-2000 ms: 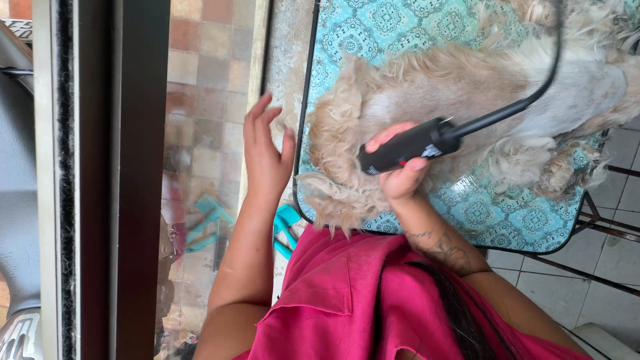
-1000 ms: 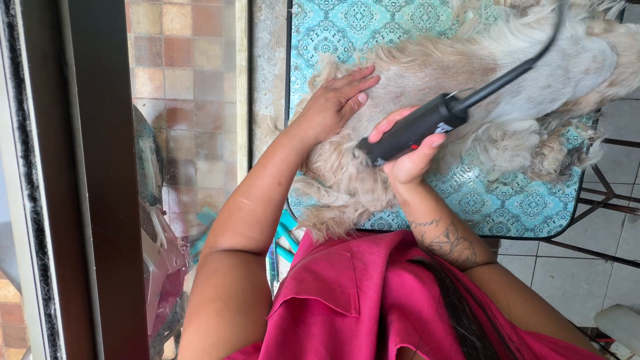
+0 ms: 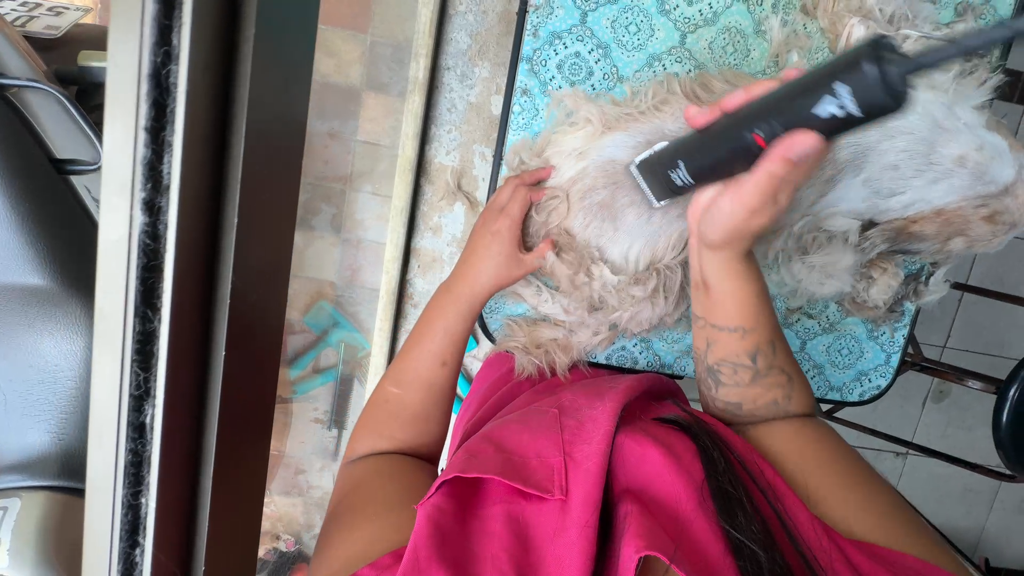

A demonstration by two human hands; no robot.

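My right hand [image 3: 756,172] is closed around black corded electric hair clippers [image 3: 792,120], their metal blade at or just above the short-clipped coat of a light-furred dog [image 3: 904,172]. The dog lies across a table [image 3: 840,348] covered in teal patterned cloth. At the left end of the animal, my left hand [image 3: 512,232] rests with fingers spread against its longer, shaggy fur. Loose tufts of cut hair [image 3: 608,280] lie along the near side. Whether the blade touches the coat cannot be told.
A framed glass door or window [image 3: 256,240] stands at the left, with a vehicle's dark seat [image 3: 40,320] beyond it. Teal shapes show behind or in the glass. Metal table legs [image 3: 944,372] and pale floor tiles [image 3: 960,400] are at the right.
My left hand, raised off the dog at first and then laid on its back, is now at its left end. The clippers have moved up and right along the body.
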